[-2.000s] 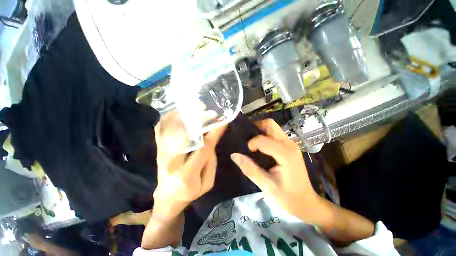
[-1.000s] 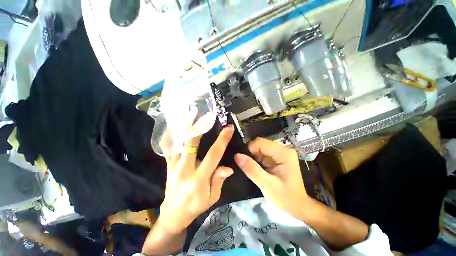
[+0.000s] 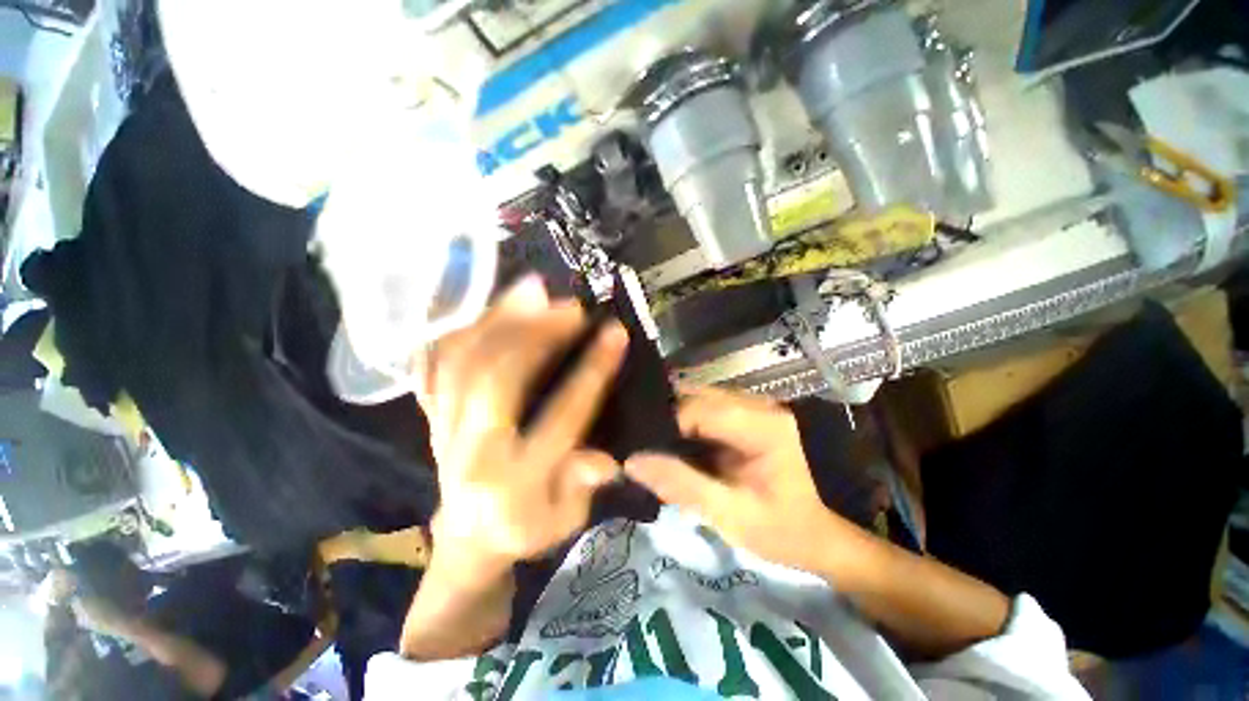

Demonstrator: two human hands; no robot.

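Observation:
Black cloth (image 3: 640, 390) lies under the presser foot (image 3: 597, 274) and runs down between my hands. My left hand (image 3: 510, 411), slightly blurred, lies over the cloth with its fingers spread, just below the foot. My right hand (image 3: 747, 459) pinches the cloth's right edge between thumb and curled fingers. The clear eye guard (image 3: 411, 295) hangs left of the foot, beside my left fingertips. A large black garment heap (image 3: 206, 329) lies left of the machine. The white overlock machine (image 3: 260, 82) has blue lettering.
Two grey translucent cups (image 3: 712, 158) stand on the machine front. Yellow-handled snips (image 3: 1181, 171) lie far right. A ruler strip (image 3: 1014, 315) and cord loop (image 3: 884, 336) are at the table edge. A black cut-piece pile (image 3: 1082, 479) is lower right. Another person's arm (image 3: 130, 616) shows lower left.
The eye guard now stands farther left of the foot. My left fingers have drawn back from the foot and spread. My right hand stays at the cloth's edge. The camera view has shifted.

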